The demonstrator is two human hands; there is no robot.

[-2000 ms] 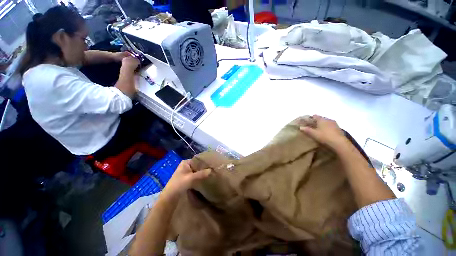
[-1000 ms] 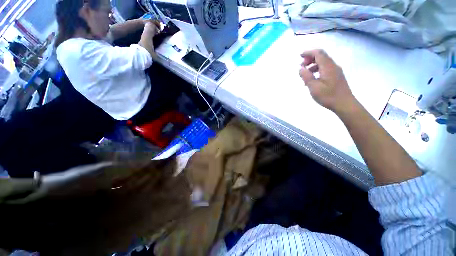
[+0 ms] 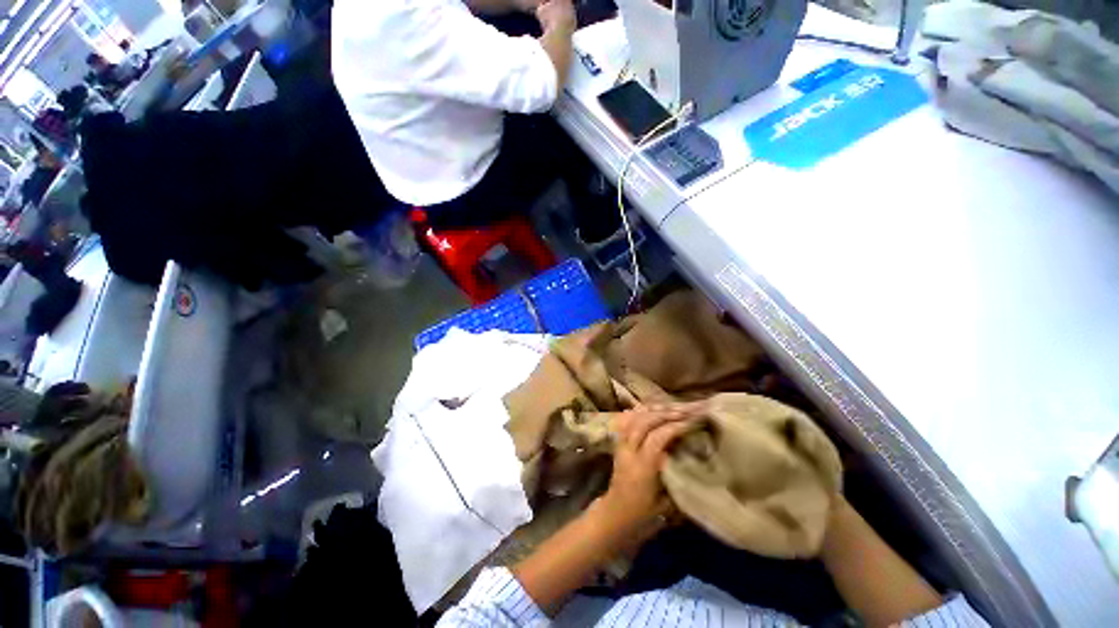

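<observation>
Brown cloth (image 3: pixel 761 472) is bunched in front of me, low beside the table's front edge. My left hand (image 3: pixel 644 460) holds a fold of it, fingers over the cloth. My right forearm reaches under the cloth's right side; the cloth hides my right hand. More brown cloth (image 3: pixel 675 344) lies beyond, partly under the table edge. A white piece (image 3: pixel 448 472) lies left of it, over the blue crate (image 3: pixel 567 298).
The white table (image 3: pixel 884 282) runs along the right, with a blue JACK label (image 3: pixel 834 113). Pale garments (image 3: pixel 1043 74) lie at the back right. A person in white (image 3: pixel 430 104) sits on a red stool (image 3: pixel 485 252) beside a machine (image 3: pixel 706 49). A phone (image 3: pixel 634 109) lies on the table.
The brown cloth has gone from spread over the table edge to bunched low beside it. My right hand has left the table and gone behind the cloth. The view has turned left.
</observation>
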